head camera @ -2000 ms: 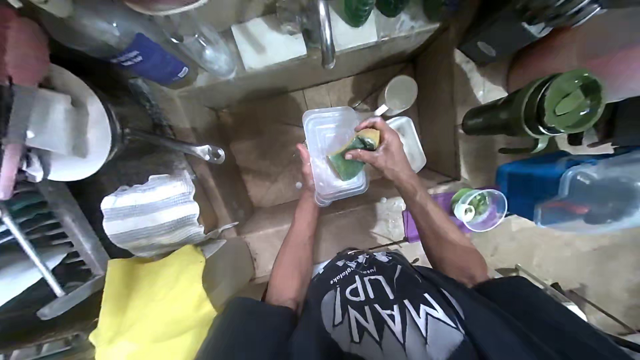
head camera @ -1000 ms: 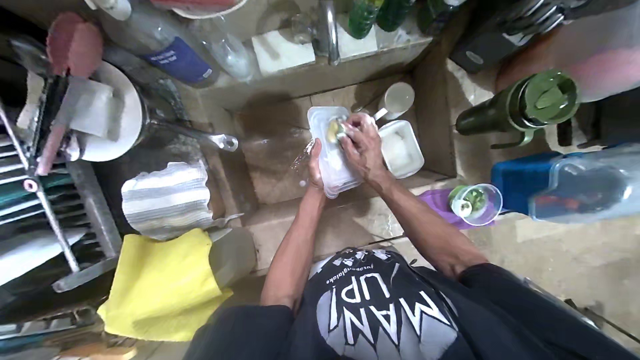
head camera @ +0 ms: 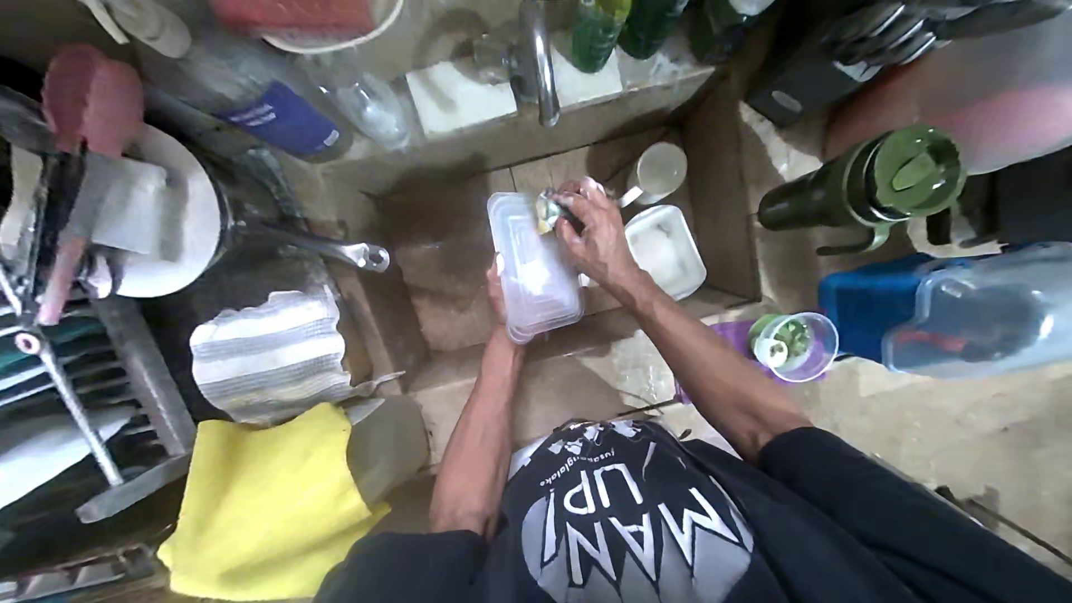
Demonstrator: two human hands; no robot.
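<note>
Over the brown sink basin, my left hand [head camera: 497, 293] holds a clear rectangular plastic lid or shallow container [head camera: 536, 272] along its left side, most of the fingers hidden behind it. My right hand [head camera: 596, 230] grips a yellow and green scrub sponge [head camera: 548, 213] at the plastic piece's upper right edge. To the right of that hand, a white rectangular tub [head camera: 666, 251] lies in the basin, with a light-coloured mug [head camera: 660, 170] just above it.
A metal faucet [head camera: 543, 75] juts over the basin's far edge. Left are a pan handle [head camera: 318, 244], a striped cloth [head camera: 268, 352] and a yellow cloth [head camera: 268, 502]. Right stand a green tumbler [head camera: 863, 180], a clear cup [head camera: 794, 345] and a blue container [head camera: 871, 306].
The right hand with the sponge has moved from the middle of the plastic piece to its upper right edge. The white tub, partly covered two seconds ago, shows more fully.
</note>
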